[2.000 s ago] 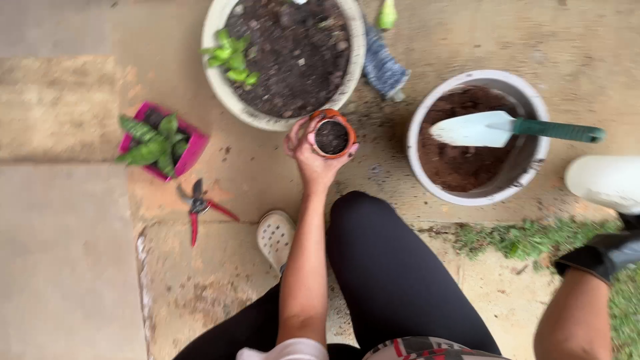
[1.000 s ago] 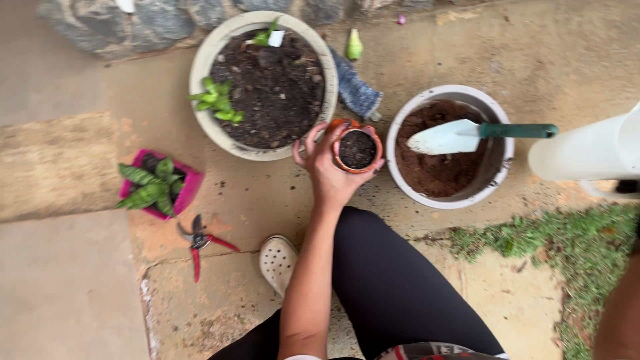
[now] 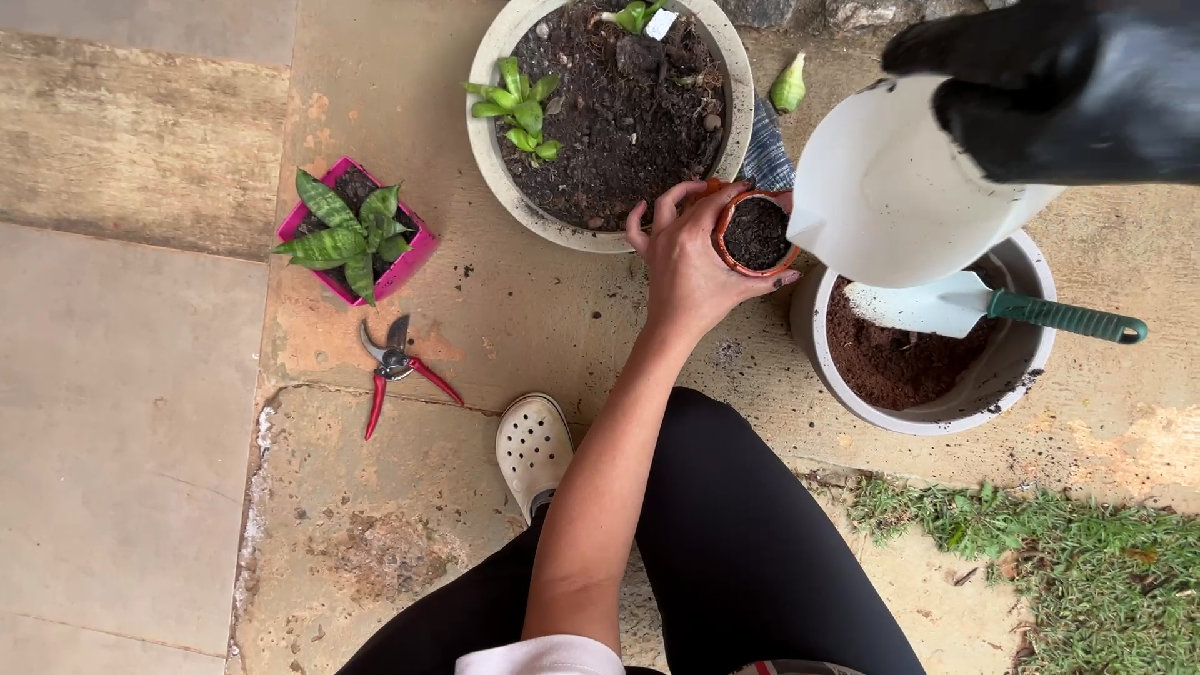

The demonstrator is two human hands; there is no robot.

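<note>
My left hand (image 3: 689, 258) is wrapped around a small terracotta pot (image 3: 720, 242) filled with dark soil (image 3: 756, 232). My right hand (image 3: 1050, 94), in a black glove, grips a white plastic pitcher (image 3: 900, 187) at the upper right. The pitcher is tilted, its spout beside the small pot's rim; no water shows. Below it, a gray pot (image 3: 1036, 347) holds reddish-brown soil (image 3: 891, 361) and a hand trowel with a green handle (image 3: 1069, 315). Just above my left hand stands a large round planter (image 3: 487, 178) with dark soil and small green succulents (image 3: 527, 111).
At left, a magenta pot (image 3: 412, 267) holds a variegated leafy plant (image 3: 342, 234). Red-handled pruning shears (image 3: 396, 364) lie on the concrete below it. A blue cloth (image 3: 769, 150) and a green plant piece (image 3: 788, 84) lie beside the planter. Grass (image 3: 1078, 562) grows at lower right.
My gloved right hand has brought the white pitcher from the right edge over the gray pot, up to the small pot. My left hand still holds the small pot.
</note>
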